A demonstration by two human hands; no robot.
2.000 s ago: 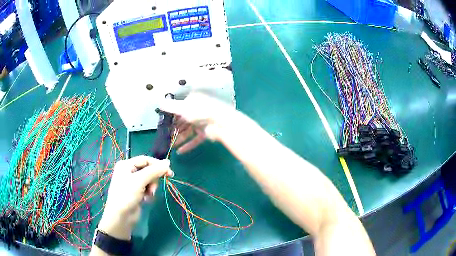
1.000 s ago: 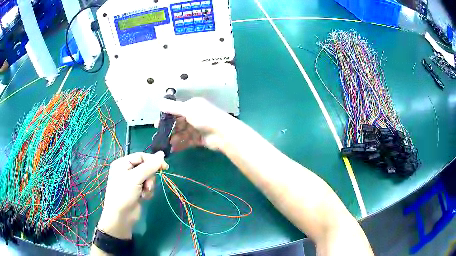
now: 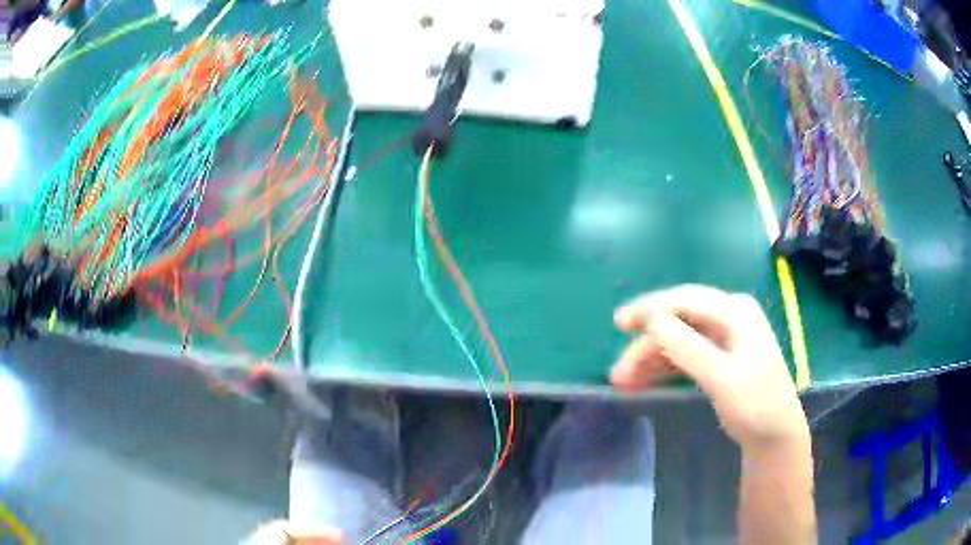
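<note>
An orange and a green wire (image 3: 424,250) hang from the dark twisting head (image 3: 445,101) on the front of the white twisting machine (image 3: 511,80). They run apart over the bench edge to the bottom of the picture, where other thin wires show. My left hand (image 3: 293,532) is cut off by the bottom edge beside those wires; its grip cannot be seen. My right hand (image 3: 703,346) is over the bench's front edge, fingers curled loosely apart, holding nothing.
A loose orange and green harness pile (image 3: 138,160) lies at left, black connectors near the edge. A narrower purple-brown bundle (image 3: 825,149) lies at right. A grey cable (image 3: 314,256) crosses the front edge. A blue stool (image 3: 905,458) stands at lower right.
My right hand has left the twisting head and moved right and down. My left hand has dropped to the bottom edge. The wires now hang from the head untouched near it. The view has tilted down.
</note>
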